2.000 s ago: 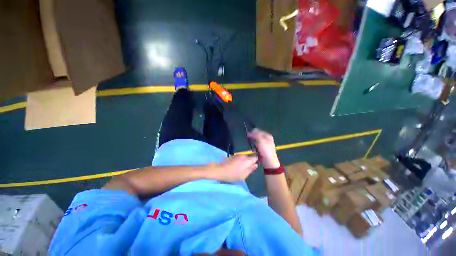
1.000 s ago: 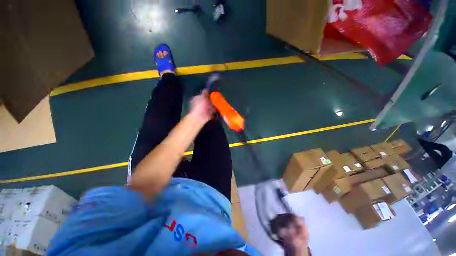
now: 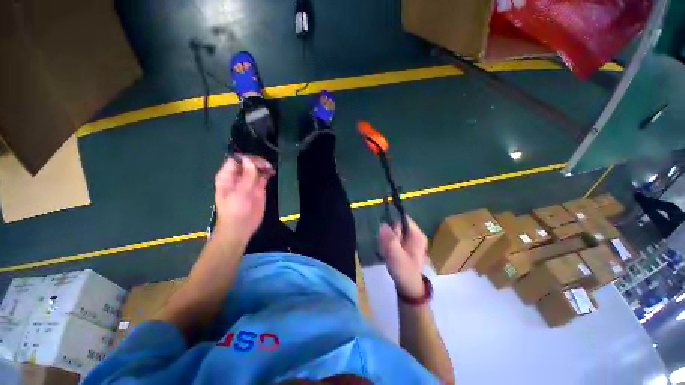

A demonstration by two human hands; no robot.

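Note:
My left hand (image 3: 242, 192) is closed on a thin dark cord (image 3: 254, 162) in front of my left leg. A blurred grey-and-black piece (image 3: 260, 122) hangs just beyond it, with a thin cable curving toward my other leg. My right hand (image 3: 404, 252), with a red wristband, is shut on a bunched black cable (image 3: 390, 184). The orange corded tool (image 3: 372, 137) hangs at the far end of this cable, above the green floor. A small black-and-white block (image 3: 302, 22) with a cable lies on the floor beyond my feet.
An open carton (image 3: 443, 26) with red bubble wrap (image 3: 574, 34) stands at the upper right, beside the green-topped table (image 3: 638, 124). Brown cartons (image 3: 466, 241) stand at the right. White cartons (image 3: 71, 316) are at the lower left, a large brown carton (image 3: 64, 75) at the upper left.
My left hand has left the orange tool and moved left, now on a cord. My right hand has come up and inward, with the tool hanging from its cable, farther right than before.

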